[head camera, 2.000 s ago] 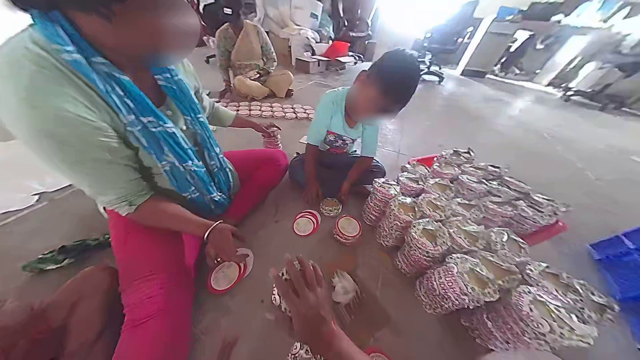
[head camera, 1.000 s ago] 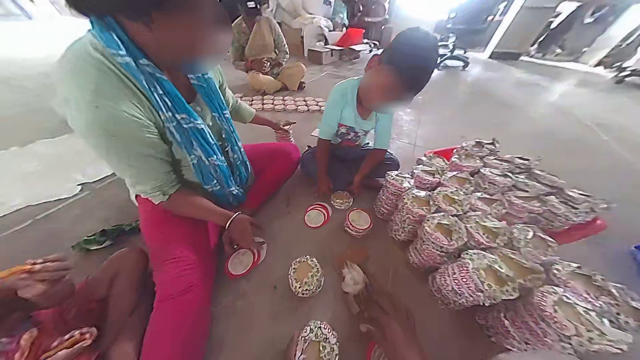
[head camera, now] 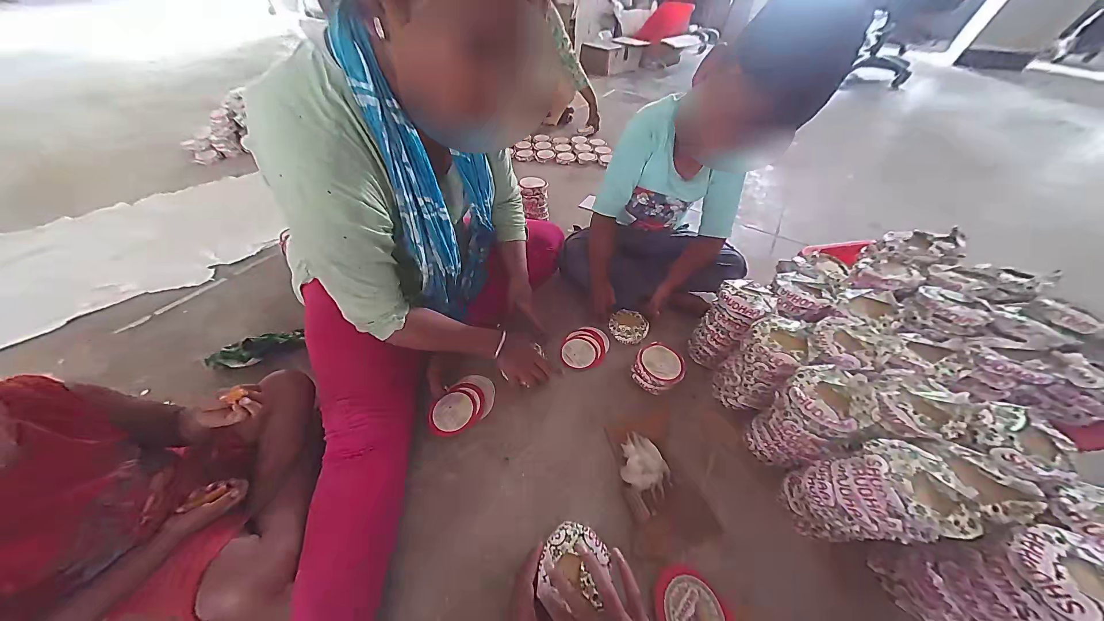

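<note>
Low in the head view, a round container wrapped in printed paper (head camera: 571,543) sits between my two hands. My left hand (head camera: 525,588) is against its left side, mostly cut off by the frame edge. My right hand (head camera: 608,586) has its fingers spread over the container's top and right side. Just right of it lies a round, red-rimmed disc (head camera: 690,597). A crumpled white bundle (head camera: 643,464) rests farther up on a brown flat piece (head camera: 681,517) on the floor.
Stacks of paper-wrapped containers (head camera: 819,405) fill the right side. A co-worker's hand (head camera: 523,360) is near red-rimmed discs (head camera: 453,411). Another person's hands (head camera: 660,297) flank a small container (head camera: 629,326). A person in red (head camera: 129,500) sits at left.
My right hand has moved from beside the white bundle onto the wrapped container. The co-worker's braceleted hand has moved right, off the discs. The view has shifted.
</note>
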